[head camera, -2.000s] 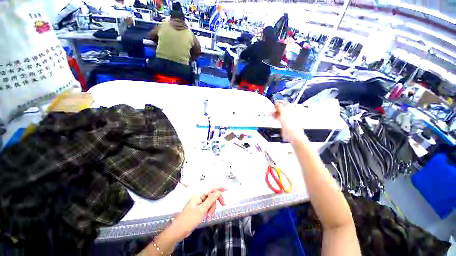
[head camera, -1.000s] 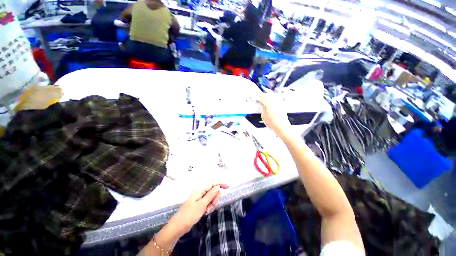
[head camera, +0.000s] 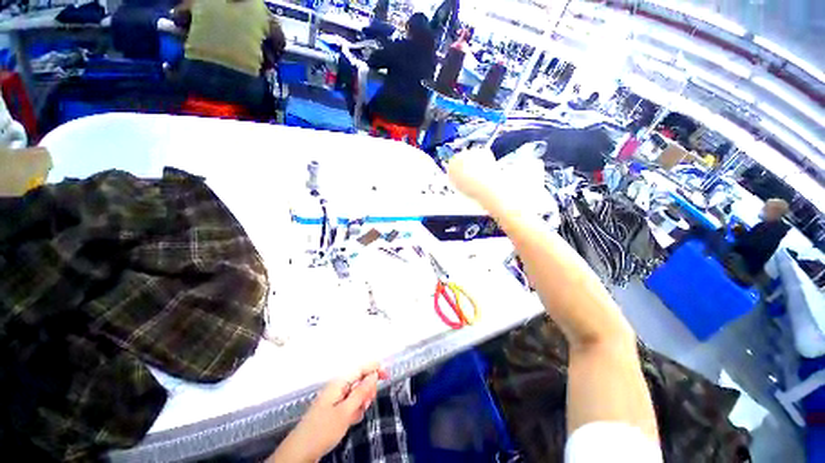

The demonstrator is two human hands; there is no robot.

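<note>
My right hand is at the top of the white sewing machine head, near its right end; its fingers are too bright to make out. My left hand is at the table's front edge with its fingertips together; whether something small is pinched there cannot be told. The needle area of the machine stands between the hands and the far side. Scissors with one red and one yellow-orange handle lie right of the needle. A dark brown plaid garment lies heaped on the left of the table.
A small brown piece lies by the blue stripe. A blue bin and more plaid garments are below the table. Striped pieces are beyond the machine's right end. Two people sit at the back; another person is far right.
The view has turned to the right, so the table and garment appear further left. My right hand stays at the machine's top and my left hand at the front edge.
</note>
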